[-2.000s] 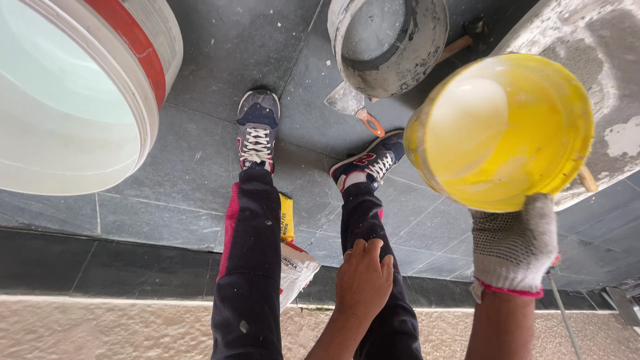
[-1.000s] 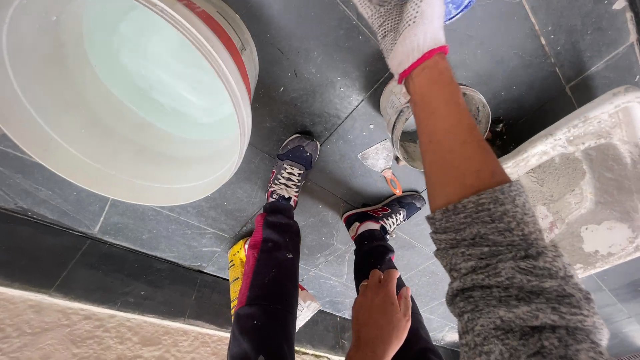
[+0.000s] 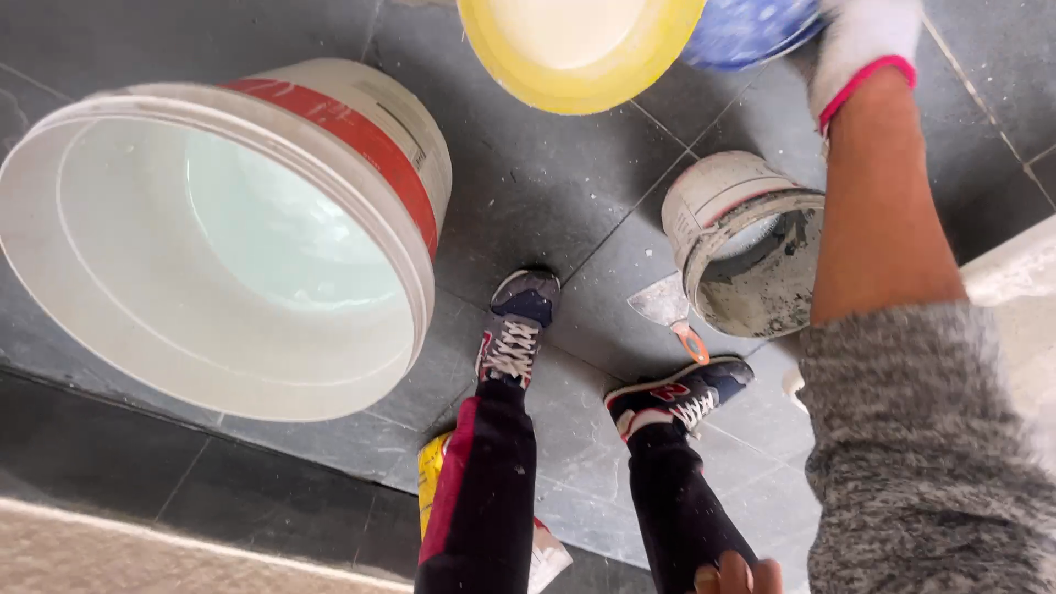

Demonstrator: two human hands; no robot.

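Observation:
My right hand, in a white knit glove with a pink cuff, is at the top right beside the rim of a blue container. Its fingers are blurred and partly out of frame, so its grip cannot be told. A yellow bucket with whitish contents is left of the blue container, cut by the top edge. My bare left hand shows only its fingers at the bottom edge, against the dark trouser leg. A mortar-stained bucket lies partly behind my right forearm.
A large white bucket with a red band and clear liquid fills the left. A putty knife with an orange handle lies near my right shoe. Yellow packaging and a white bag are behind my left leg.
Two seconds earlier my gloved right hand held the yellow bucket at the right; now the bucket is at the top, apart from the hand. The blue container shows more than one second ago.

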